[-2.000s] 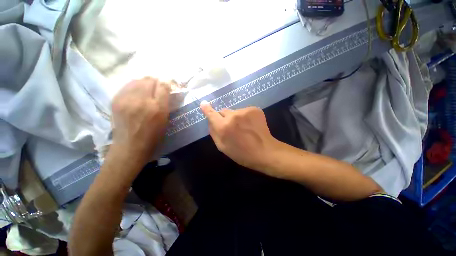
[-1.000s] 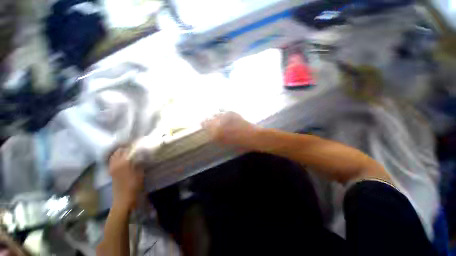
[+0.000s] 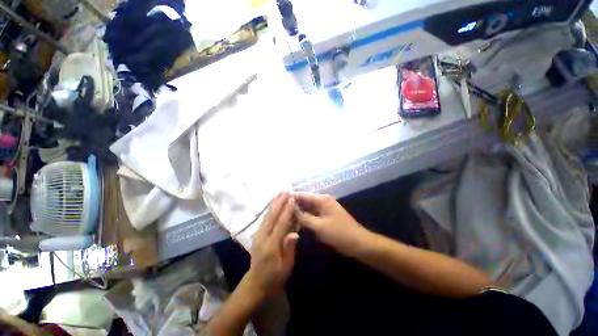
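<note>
The pale garment [image 3: 226, 144] lies spread over the white machine table, its right part washed out by lamp glare. A corner and seamed edge reach the table's front edge. My left hand [image 3: 274, 246] is at that edge, fingers together and fingertips on the cloth. My right hand [image 3: 333, 225] meets it from the right, thumb and fingers pinched together against the left fingers. What lies between the fingertips is too small and hidden to tell. The needle area [image 3: 336, 93] is in glare beyond the hands.
The machine head [image 3: 387, 49] spans the back. A lit smartphone [image 3: 419, 86], small metal tools [image 3: 464, 85] and yellow-handled scissors [image 3: 508, 117] lie right. Grey cloth [image 3: 524, 216] hangs at right. A ruler strip [image 3: 367, 167] lines the front edge. A fan [image 3: 64, 198] stands left.
The view has swung up and left, bringing the machine head and fan into sight. My hands, apart one second ago, now meet at the table's front edge. The garment lies flatter.
</note>
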